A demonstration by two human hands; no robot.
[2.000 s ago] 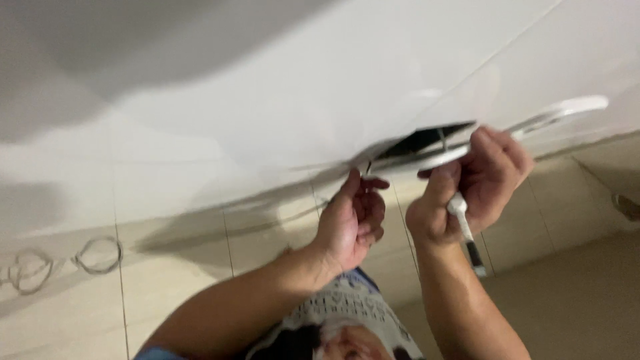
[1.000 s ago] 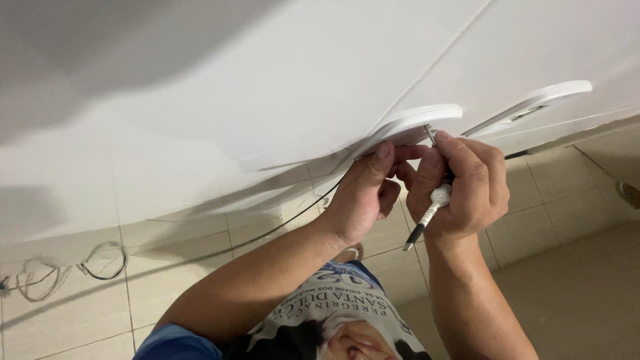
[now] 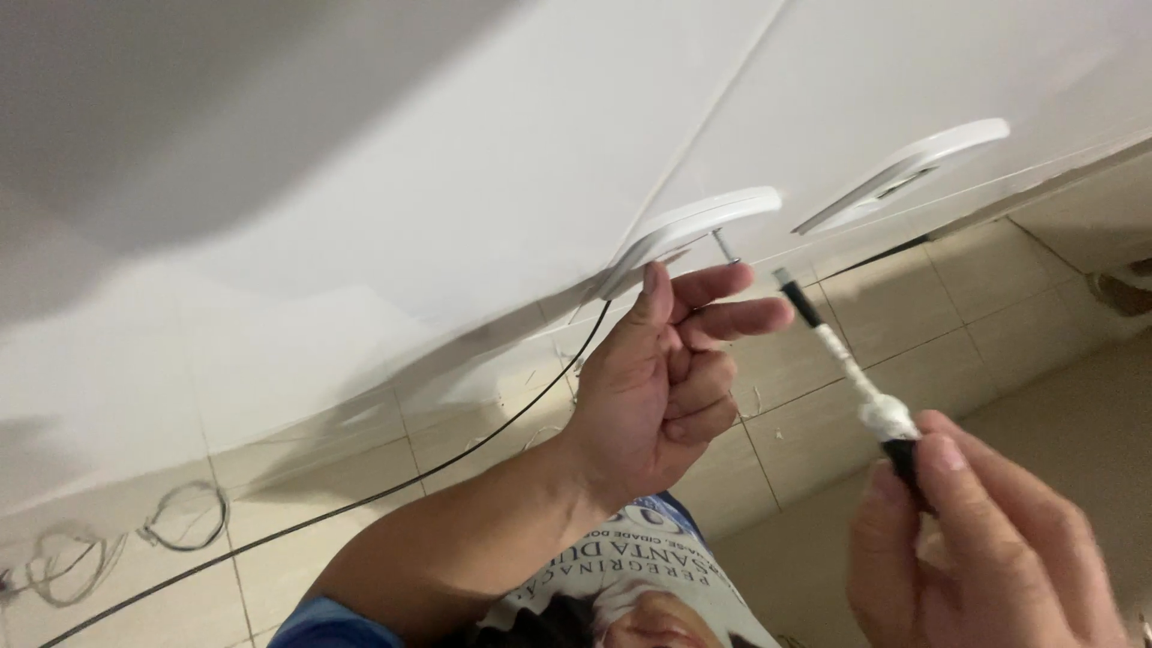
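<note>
A white rounded plastic plate (image 3: pixel 706 211) sits at the white wall, a black cable (image 3: pixel 432 470) leaving its lower end. My left hand (image 3: pixel 652 378) has its thumb at the plate's lower edge, with two fingers extended under a screw (image 3: pixel 723 246) that stands out from the plate. My right hand (image 3: pixel 981 531), at the lower right, grips a screwdriver (image 3: pixel 850 364) by its dark end. The tool's shaft is wrapped in white and black, and its tip points at the screw without touching it.
A second white plate (image 3: pixel 909 171) with a slot is on the wall to the right. Loops of thin wire (image 3: pixel 184 517) lie on the tiled floor (image 3: pixel 810 423) at the left. The white wall (image 3: pixel 432 135) fills the upper part.
My right hand has moved away from the plate, down and to the right, with the screwdriver in it. Two fingers of my left hand have stretched out, and the screw now shows.
</note>
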